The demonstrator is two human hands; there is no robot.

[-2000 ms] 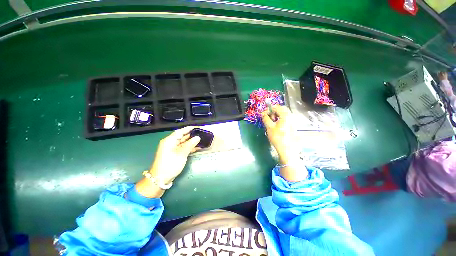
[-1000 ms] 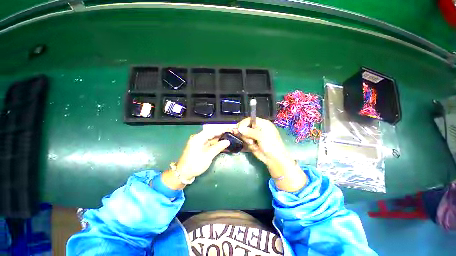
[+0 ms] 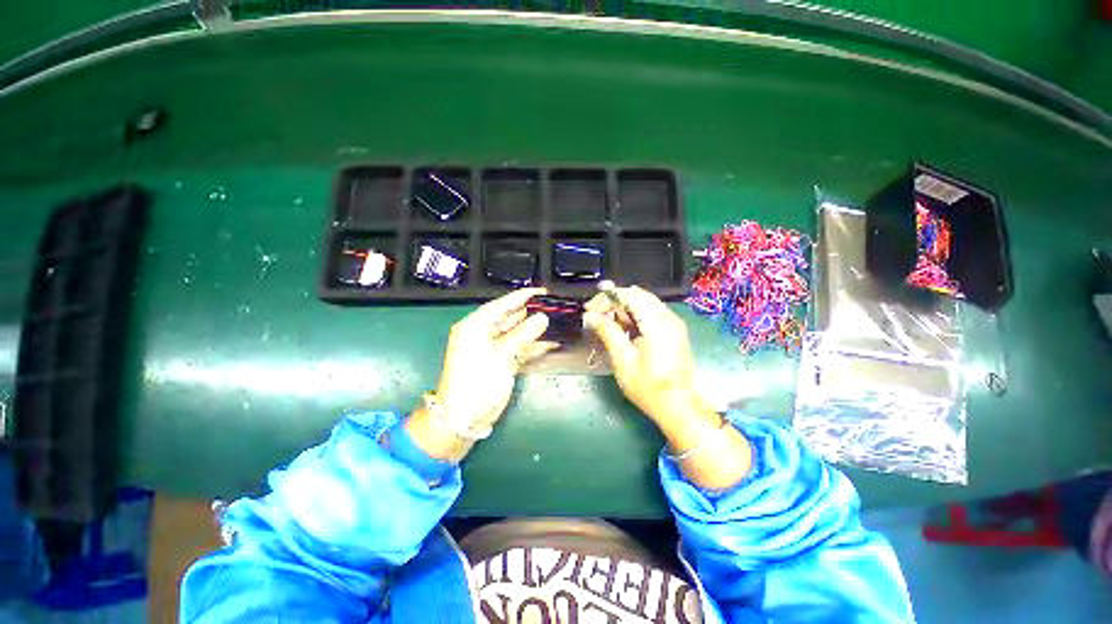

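Observation:
My left hand (image 3: pixel 485 356) holds a small black device housing (image 3: pixel 560 319) just below the parts tray (image 3: pixel 512 295). A thin red line shows on the housing. My right hand (image 3: pixel 646 354) is at the housing's right side, with its fingertips pinched around a thin tool (image 3: pixel 609 289) with a pale end. The fingers hide most of the tool. The black tray has ten pockets in two rows. Four pockets of the front row and one of the back row hold black housings. A tangled red-blue wire pile (image 3: pixel 751 280) lies right of the tray.
A black bin (image 3: pixel 983 244) with coloured wires stands at the right. A clear plastic bag (image 3: pixel 880 402) lies beside it. A second black tray (image 3: pixel 79 341) is at the far left. A small dark piece (image 3: pixel 148 123) lies at the upper left. A pale card (image 3: pixel 567 361) lies under my hands.
My right hand has left the wire pile and come to the housing. The housing has turned and risen slightly towards the tray. The whole view has shifted, so the bench things appear further right.

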